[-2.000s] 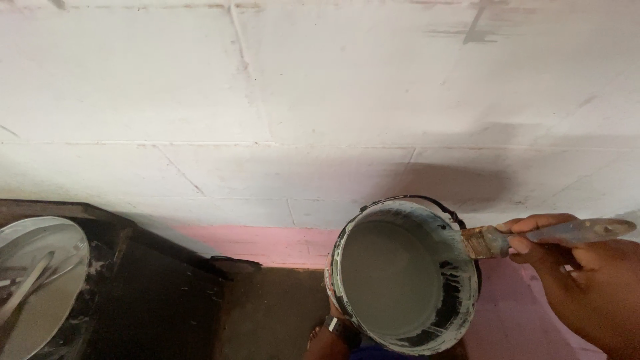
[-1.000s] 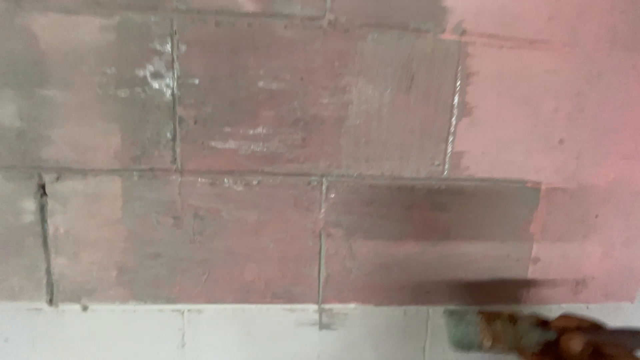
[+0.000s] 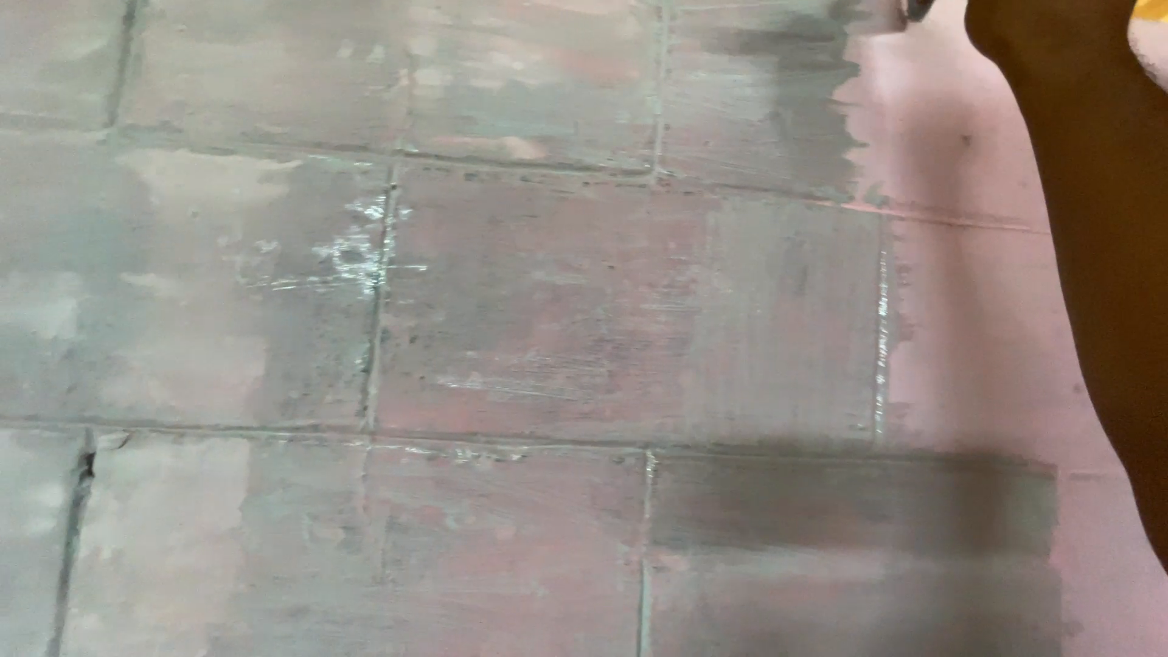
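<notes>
A block wall (image 3: 547, 301) fills the head view, with grey paint brushed over pink in uneven, partly wet patches. My right forearm rises along the right side, in front of the bare pink part of the wall (image 3: 985, 347). My right hand lies beyond the top edge, out of view, so what it holds does not show. A small dark piece of something shows at the top edge, left of the arm; it is too cut off to name. My left hand is not in view.
Mortar joints (image 3: 511, 438) run across the wall and down between the blocks. A small dark gap (image 3: 88, 461) sits in a joint at the lower left. A bit of yellow and white cloth (image 3: 1152, 41) shows in the top right corner.
The view has moved from the paint bucket up onto the wall. My right hand, at the lower right with the paintbrush one second ago, has gone up beyond the top edge.
</notes>
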